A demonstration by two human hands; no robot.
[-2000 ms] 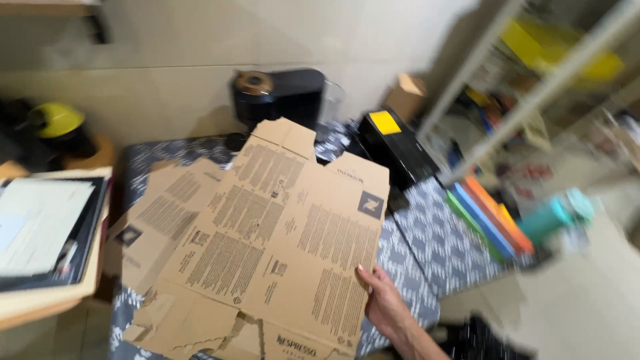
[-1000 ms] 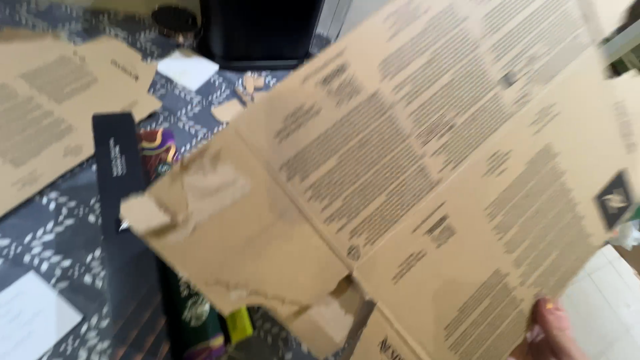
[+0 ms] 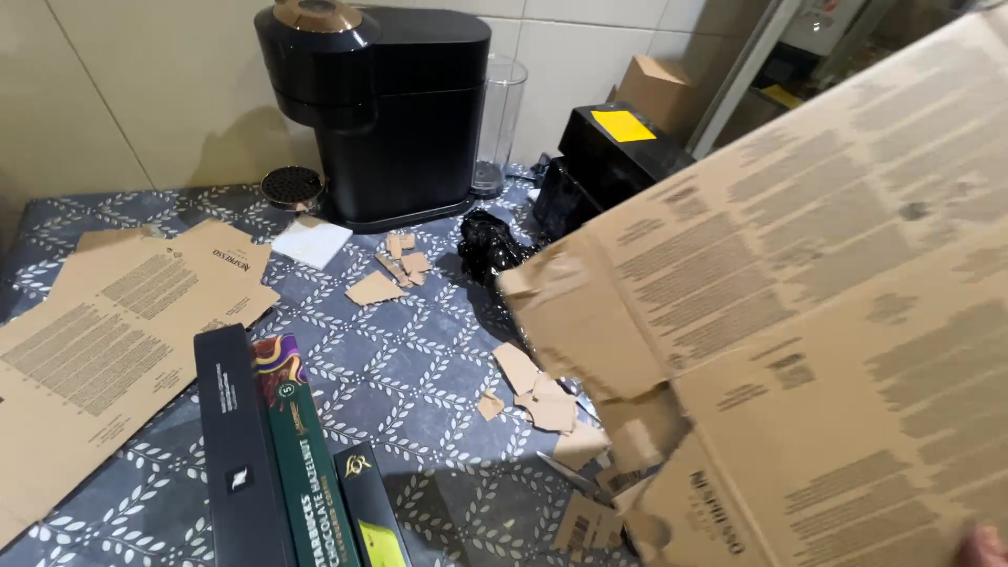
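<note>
At the right, a large flattened cardboard box (image 3: 787, 331) with printed panels and a torn lower left flap is held up over the table. A fingertip of my right hand (image 3: 983, 545) shows at its lower right edge; the rest of that hand is outside the view. My left hand is not seen. Another flattened cardboard sheet (image 3: 118, 339) lies on the table at the left. Between the two, torn cardboard scraps (image 3: 551, 402) and smaller cardboard pieces (image 3: 402, 264) are scattered on the patterned cloth.
A black capsule coffee machine (image 3: 402, 118) with a clear water tank (image 3: 500, 118) stands by the tiled wall. Right of it are black boxes (image 3: 622, 157) and a crumpled black plastic bag (image 3: 488, 244). Long coffee capsule boxes (image 3: 236, 449) lie in front, a white square (image 3: 311, 240) behind.
The view has shifted much closer to the table. The held cardboard, in front of the coffee machine two seconds ago, is now at the right, and the scraps show.
</note>
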